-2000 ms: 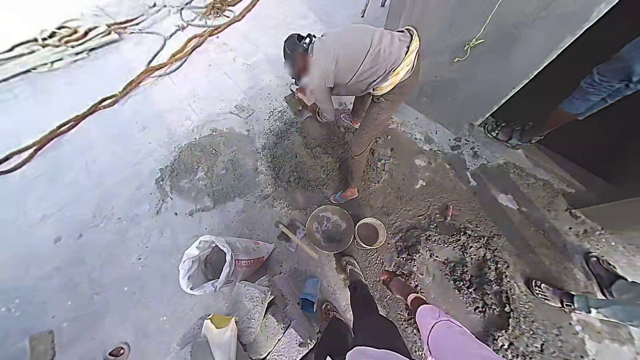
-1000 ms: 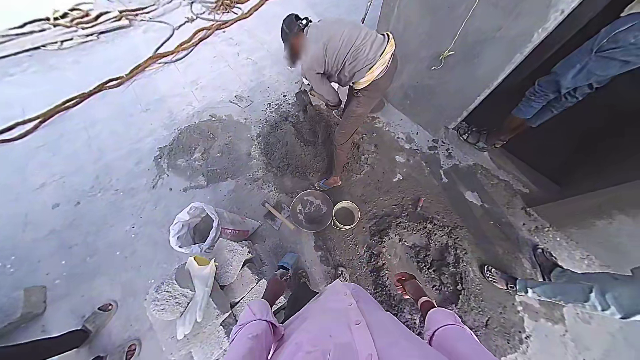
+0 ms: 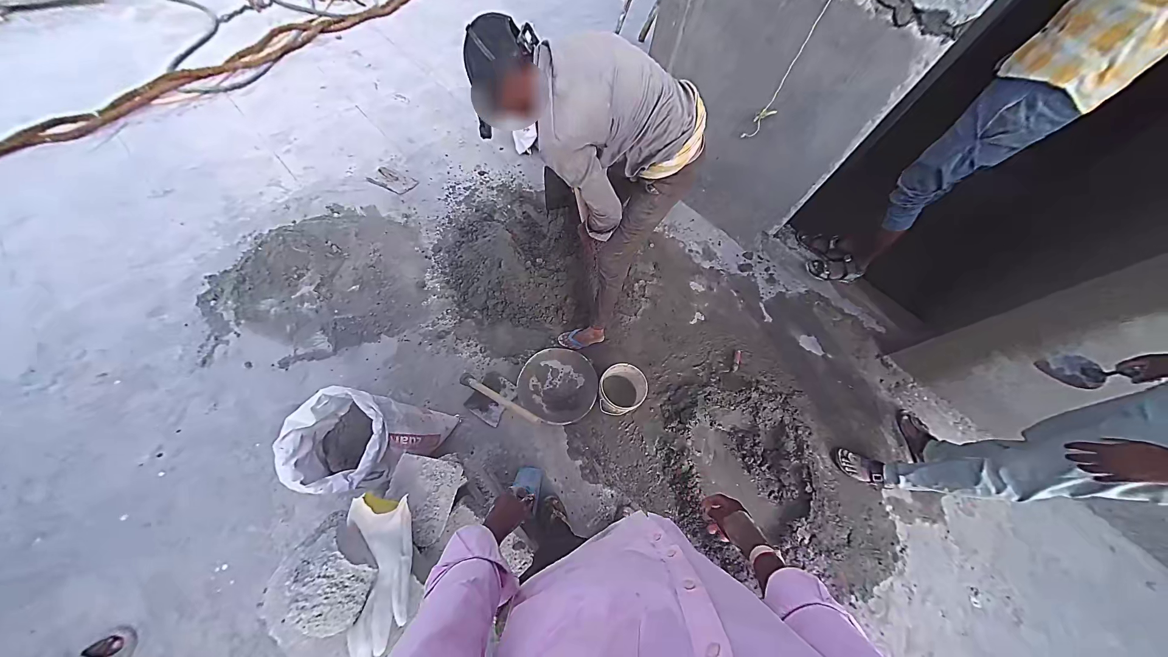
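My left hand [image 3: 507, 516] hangs low beside a light-blue object [image 3: 526, 482], perhaps a mug; whether it holds it I cannot tell. My right hand [image 3: 723, 513] hangs over the rubble and damp mortar [image 3: 757, 438], its fingers curled; something small and reddish shows at the fingertips, too blurred to name. Ahead of me a round metal pan [image 3: 557, 386] touches or nearly touches a bucket [image 3: 623, 390] with grey contents. A wooden-handled tool [image 3: 497, 398] with a flat metal blade lies at the pan's left edge. An opened white sack [image 3: 297, 443] holds grey powder.
A co-worker [image 3: 611, 109] bends over a mortar heap [image 3: 511, 255] with a long-handled tool. Stone slabs [image 3: 424, 497] and a white-and-yellow bag [image 3: 388, 557] lie at left. Two people stand at right, one by the dark doorway, one holding a trowel [image 3: 1072, 371]. A thick rope [image 3: 173, 80] crosses the upper left.
My hands were lower in view or partly hidden two seconds ago; both now show beside my shirt. The co-worker remains bent at the heap. The view has shifted.
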